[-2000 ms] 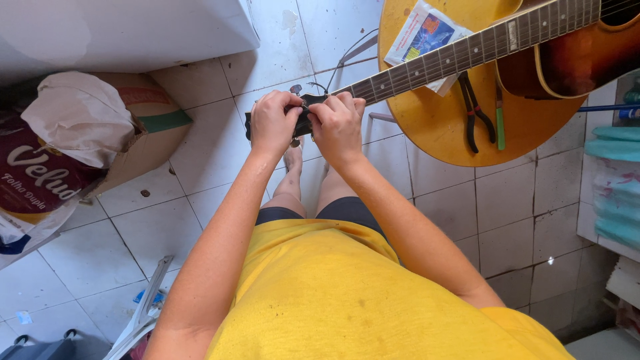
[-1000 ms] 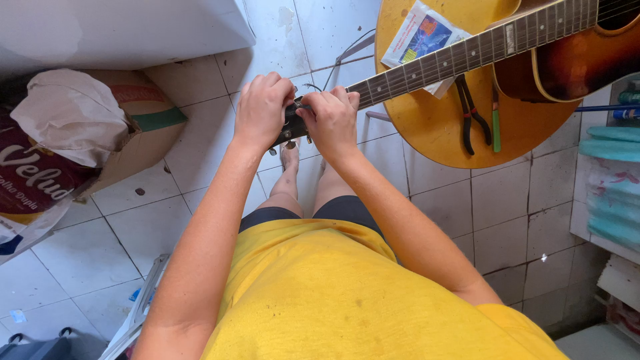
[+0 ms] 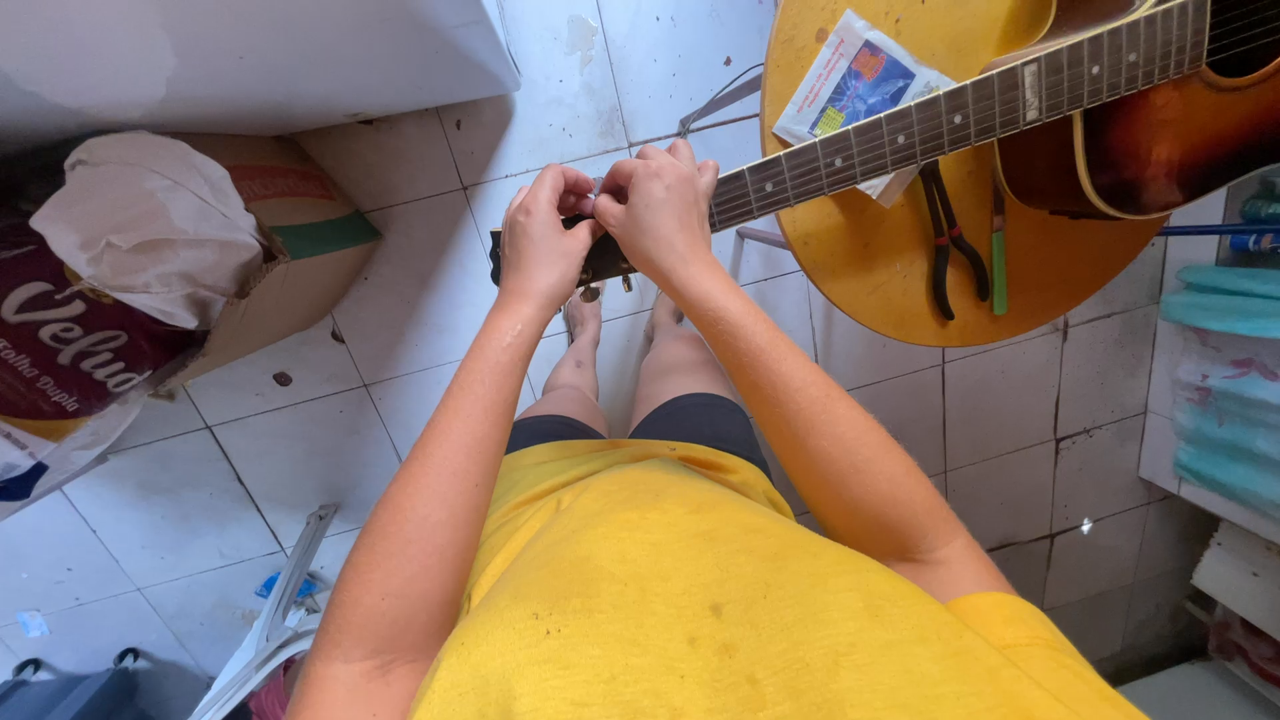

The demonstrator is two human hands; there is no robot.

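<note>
An acoustic guitar with a sunburst body [image 3: 1140,150] lies across a round yellow table, its neck [image 3: 860,150] reaching left past the table's edge. Both hands are over its black headstock [image 3: 606,262]. My left hand [image 3: 548,235] is at the headstock's far part, thumb and fingertips bent together near a tuning peg. My right hand [image 3: 660,205] is beside it near the nut, its fingertips meeting the left ones at something small and pale. What the fingertips grip is too small and hidden to tell. Metal tuning pegs [image 3: 590,293] show below the headstock.
On the round table [image 3: 880,300] lie black pliers [image 3: 945,240], a green-handled tool [image 3: 999,255] and a printed packet [image 3: 850,85] partly beneath the neck. A cardboard box [image 3: 300,240] with packaging stands at left. A white folded frame [image 3: 270,610] is lower left, shelves with teal packs [image 3: 1225,380] at right.
Both hands have stayed at the headstock. The fingers have shifted, and the two sets of fingertips are now closer together than one second ago.
</note>
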